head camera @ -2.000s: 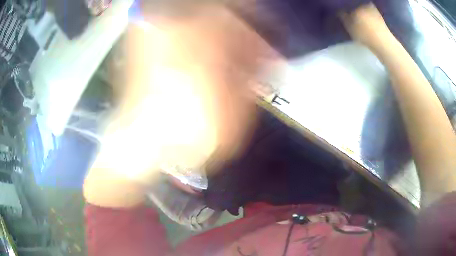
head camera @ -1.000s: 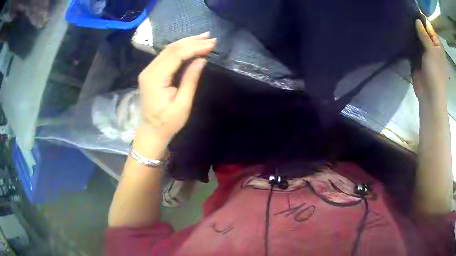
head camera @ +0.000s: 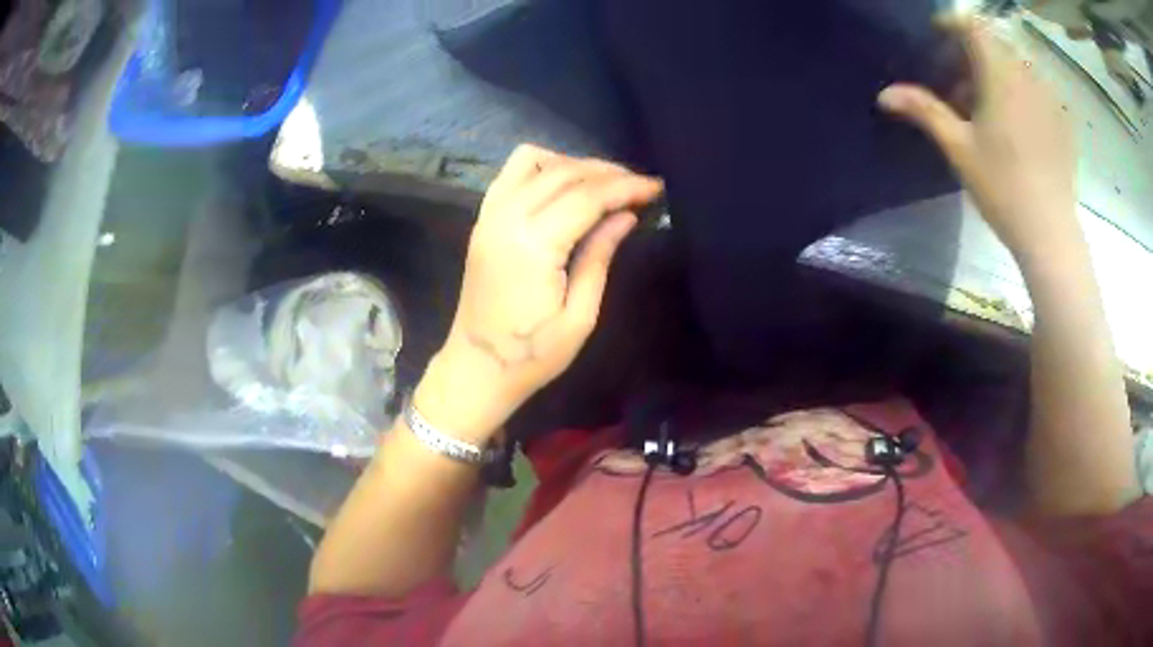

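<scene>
A dark purple, near-black garment or panel (head camera: 784, 139) lies over the pale table (head camera: 392, 95) and hangs over its front edge towards my lap. My left hand (head camera: 537, 259) is at the cloth's left side, with thumb and fingertips brought close together at its edge; a small light spot shows by the fingertips. Whether cloth is pinched there is not clear. My right hand (head camera: 999, 139) is at the cloth's upper right, with thumb spread over it and the other fingers partly hidden or blurred.
A blue plastic basket (head camera: 202, 130) is at the upper left. A clear plastic bag with pale contents (head camera: 335, 335) hangs below the table edge on the left. A blue container (head camera: 152, 506) shows at the lower left. The worn table edge runs across in front of me.
My left hand has moved right to the cloth, its fingertips closer together. My right hand has shifted left, its thumb now over the cloth. The cloth hangs lower in front.
</scene>
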